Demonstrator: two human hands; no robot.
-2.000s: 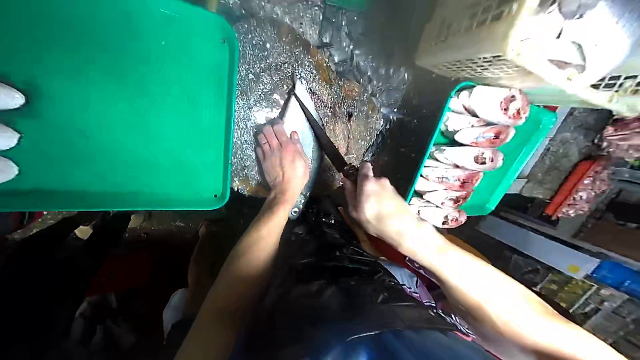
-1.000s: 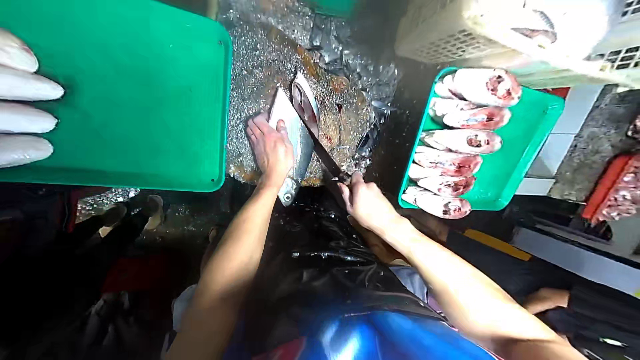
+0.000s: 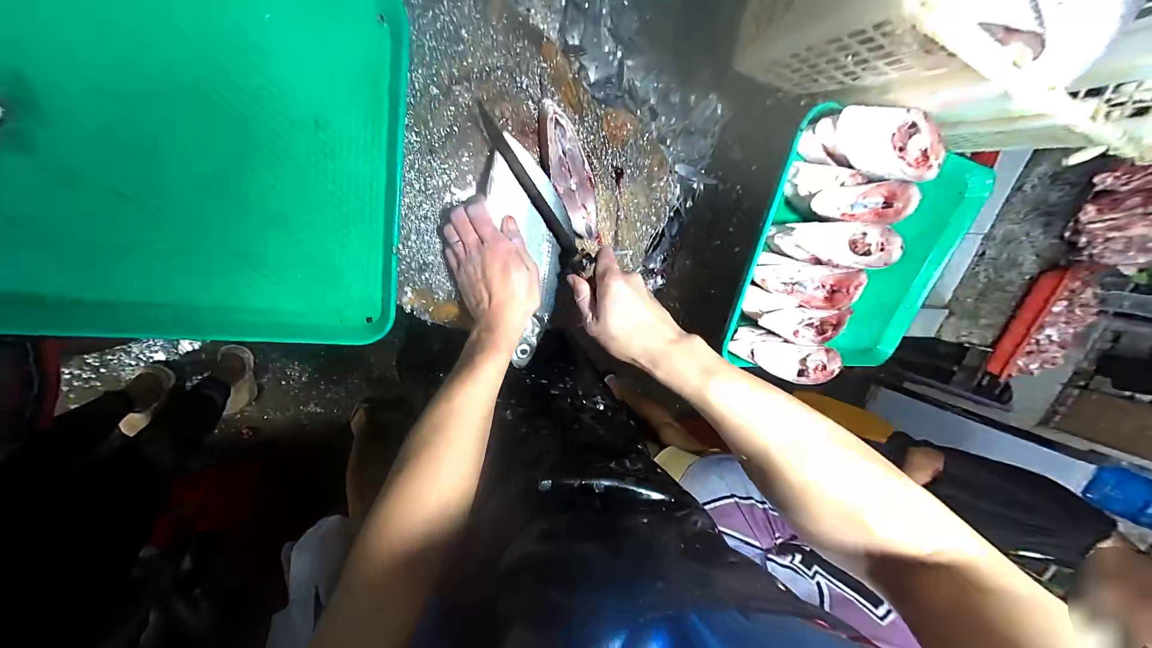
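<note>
A silvery fish [image 3: 538, 243] lies on a scale-covered chopping block [image 3: 450, 117], its head toward me. My left hand [image 3: 493, 265] presses flat on its side, fingers a little apart. In my right hand [image 3: 621, 301] is the dark handle of a long knife [image 3: 531, 184], whose blade lies slantwise over the fish, tip pointing away to the left. Just right of the blade rests a cut slice of fish [image 3: 568, 171], its pinkish cut face up. Whether the blade is in the flesh or only over it, I cannot tell.
A large green tray [image 3: 389, 180] stands at left. On the right, a smaller green tray [image 3: 936, 279] holds several headless cut fish [image 3: 837, 247], below a pale plastic crate [image 3: 828, 54]. Other people's legs and feet [image 3: 236, 378] show at lower left; another person's arm [image 3: 972, 477] is at right.
The slice has come apart from the fish and lies to its right; one second ago it was opening alongside it. The knife has moved left over the fish's body. My left hand stays on the fish.
</note>
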